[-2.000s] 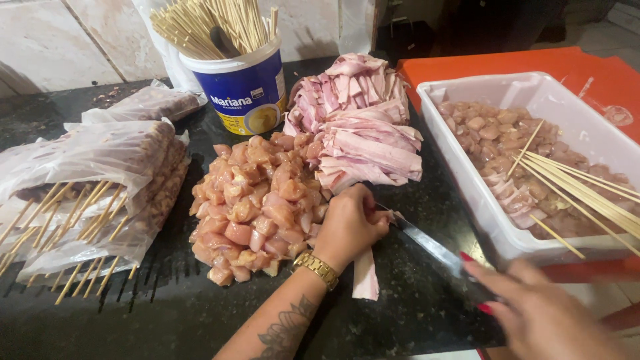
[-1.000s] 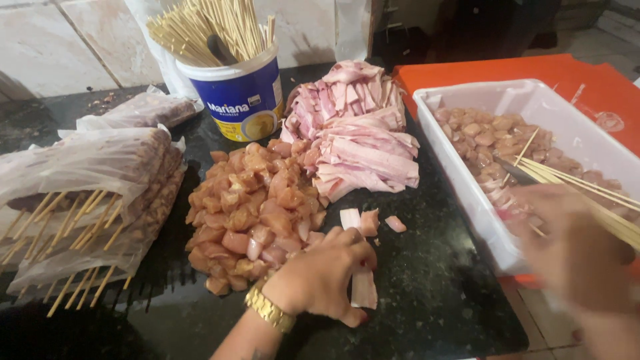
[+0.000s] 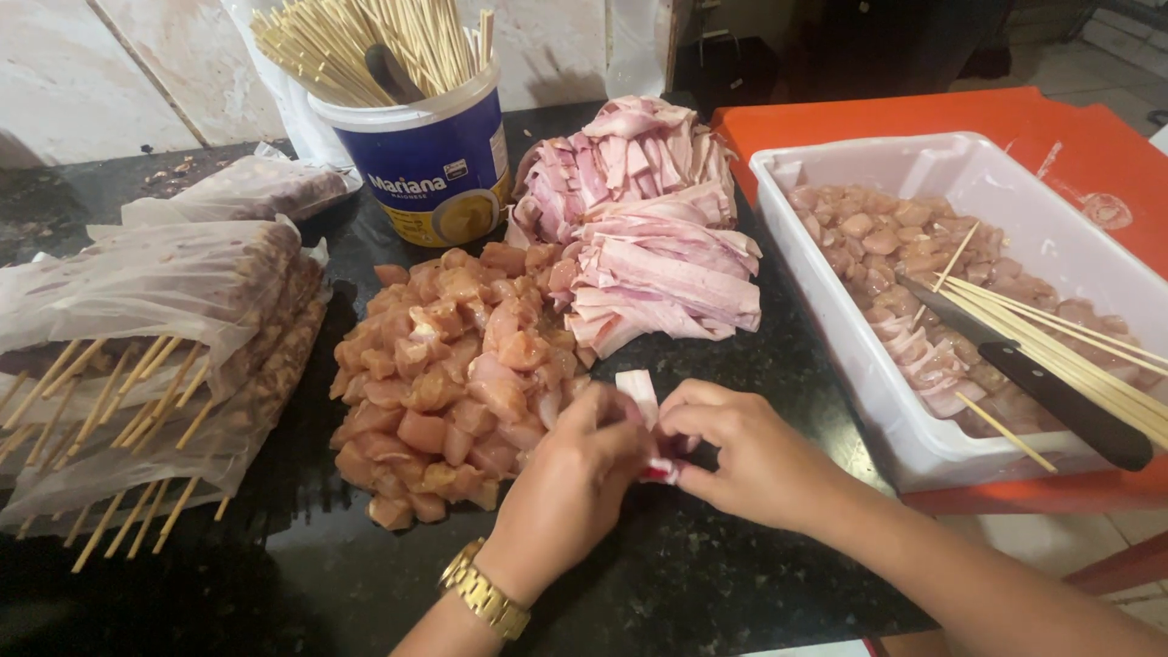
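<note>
My left hand [image 3: 584, 465] and my right hand [image 3: 744, 447] meet over the dark stone counter, fingers bent around a pale strip of bacon [image 3: 639, 392]; its upper end shows between them and my fingers hide the rest. Just left of my hands lies a heap of raw chicken cubes [image 3: 447, 383]. Behind it are piled bacon strips [image 3: 666, 274]. A knife with a black handle [image 3: 1063, 401] rests across the white plastic tub [image 3: 912, 456], beside a bunch of wooden skewers [image 3: 1049, 338]. Chicken pieces [image 3: 876, 228] and a skewer threaded with folded bacon [image 3: 922, 356] lie in the tub.
Wrapped stacks of skewered meat [image 3: 155, 301] lie at the left, with another plastic-wrapped pack [image 3: 242, 187] behind. A blue Mariana bucket [image 3: 424, 164] holding many skewers stands near the tiled wall. The tub sits on an orange surface [image 3: 949, 109] at the right.
My right hand held the knife at the bacon, then was over the tub; now it is beside my left hand and the knife lies on the tub. Small cut pieces seen near my left hand are now hidden.
</note>
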